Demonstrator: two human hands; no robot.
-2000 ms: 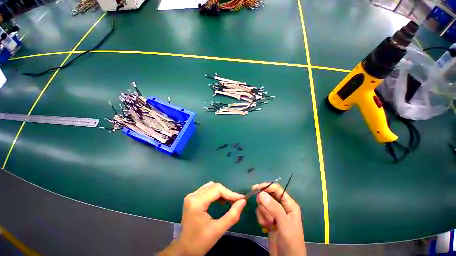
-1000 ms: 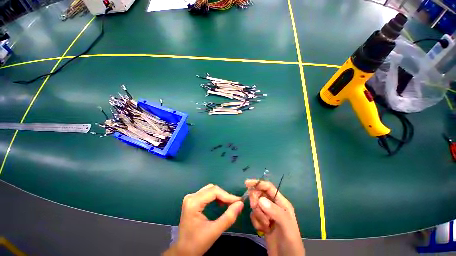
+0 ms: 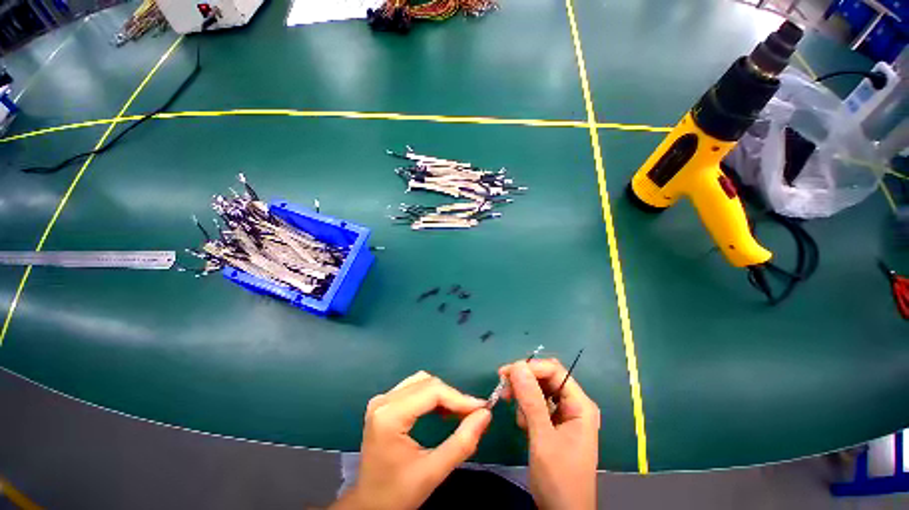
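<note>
My left hand [image 3: 424, 433] pinches one end of a short wire lead [image 3: 496, 391] between thumb and forefinger, near the mat's front edge. My right hand [image 3: 553, 418] pinches the same lead further along; its thin tip sticks out above the fingers. A slim dark rod [image 3: 571, 369] also sticks up from my right hand. Small black tubing pieces [image 3: 463, 317] lie on the green mat just beyond the hands. A loose pile of leads [image 3: 454, 186] lies further back. The blue parts bin [image 3: 351, 274] at the left is full of leads. The fingers hide part of the held lead.
A yellow heat gun [image 3: 698, 179] stands nozzle up at the right, beside a crumpled clear bag [image 3: 812, 169]. Red-handled pliers [image 3: 899, 292] lie far right. A steel ruler [image 3: 100, 260] lies left of the bin. A white machine [image 3: 211, 12] and a wire harness [image 3: 429, 12] are at the back.
The view has shifted slightly, so the bench things sit further left. My right thumb and fingers have moved on the lead, and less of its dark end shows. Both hands still hold it.
</note>
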